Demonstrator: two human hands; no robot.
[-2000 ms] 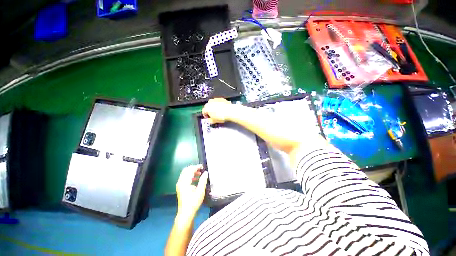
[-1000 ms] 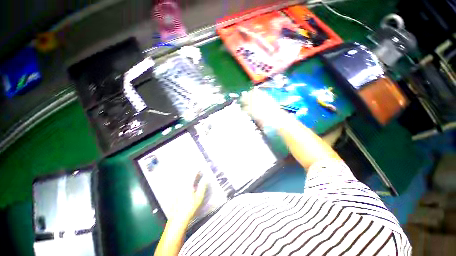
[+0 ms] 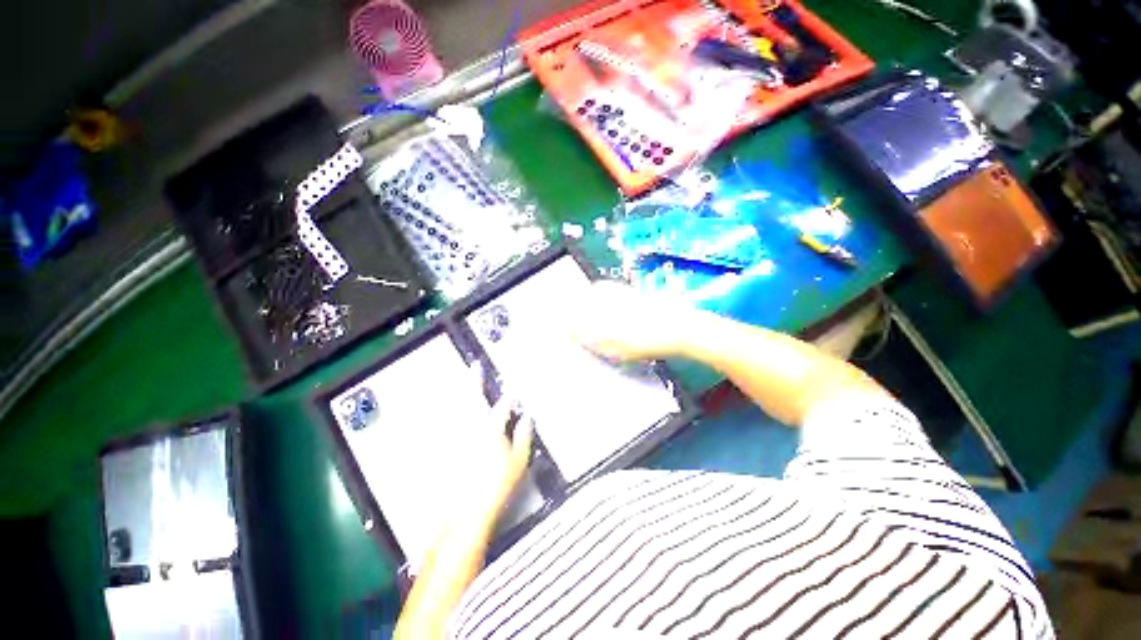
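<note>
Two silver-white back panels lie in a black two-pocket tray [image 3: 479,356]. The left panel [image 3: 419,438] and the right panel [image 3: 551,394] each have a camera cluster at the upper left corner. My left hand [image 3: 501,465] is over the left panel by the centre bar, with a small dark thing at its fingertips; whether it grips it is unclear. My right hand [image 3: 622,325] is over the upper right part of the right panel, washed out by glare; its fingers and any held thing cannot be made out.
A small-parts tray [image 3: 294,256] with a perforated strip [image 3: 305,206] and bagged lens parts [image 3: 451,219] lie beyond. An orange-red tray [image 3: 563,63], blue sheet [image 3: 701,250], and tray with dark and orange panels [image 3: 920,194] are right. Another panel tray [image 3: 242,500] is left.
The view has turned and shifted right. My right hand moved from the left panel's top corner past the right panel's top, then back over it. My left hand moved from the tray's left edge to the centre bar.
</note>
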